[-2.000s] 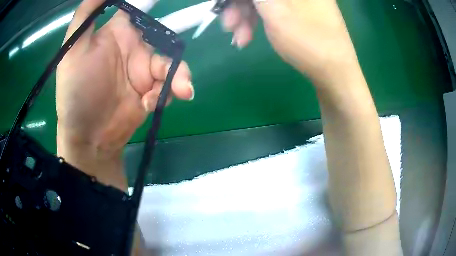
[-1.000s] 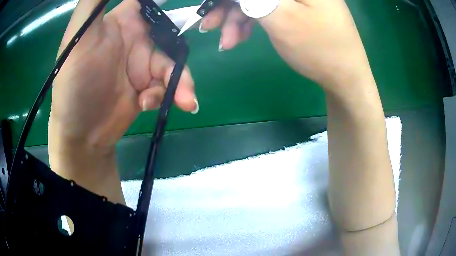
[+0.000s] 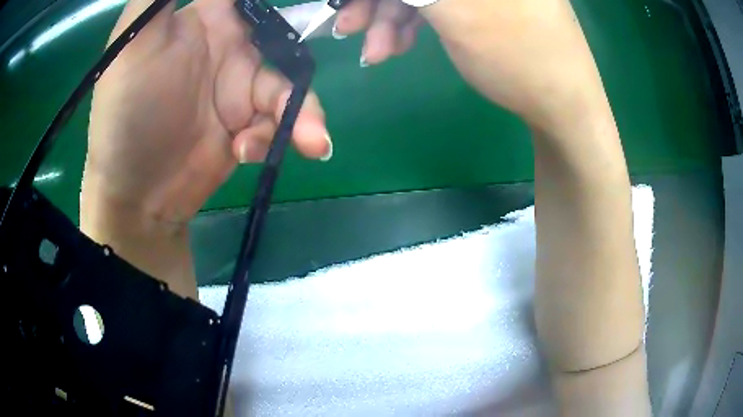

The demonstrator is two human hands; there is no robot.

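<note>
A black phone middle frame [image 3: 259, 191] is held in the air at the left, tilted, its solid plate with round and square holes towards me. My left hand [image 3: 175, 114] holds it from behind near the top block [image 3: 273, 32]; two fingers curl at the side rail and the fingertips above are cut off by the picture's edge. My right hand [image 3: 391, 28], partly cut off at the top, holds a trimming knife [image 3: 318, 23]. Its pale pointed tip is at the corner of the top block. Only a little of the dark handle shows. A white finger cot shows at the top edge.
A glossy green work surface [image 3: 424, 147] lies behind the hands, with a grey-green near edge [image 3: 350, 232]. A white sheet [image 3: 391, 326] covers part of that edge below my hands. A grey structure [image 3: 729, 212] stands at the far right.
The knife tip has come from beside the frame to its top block corner. The frame has shifted slightly, its plate first lower, then higher again. My right forearm has moved slightly right.
</note>
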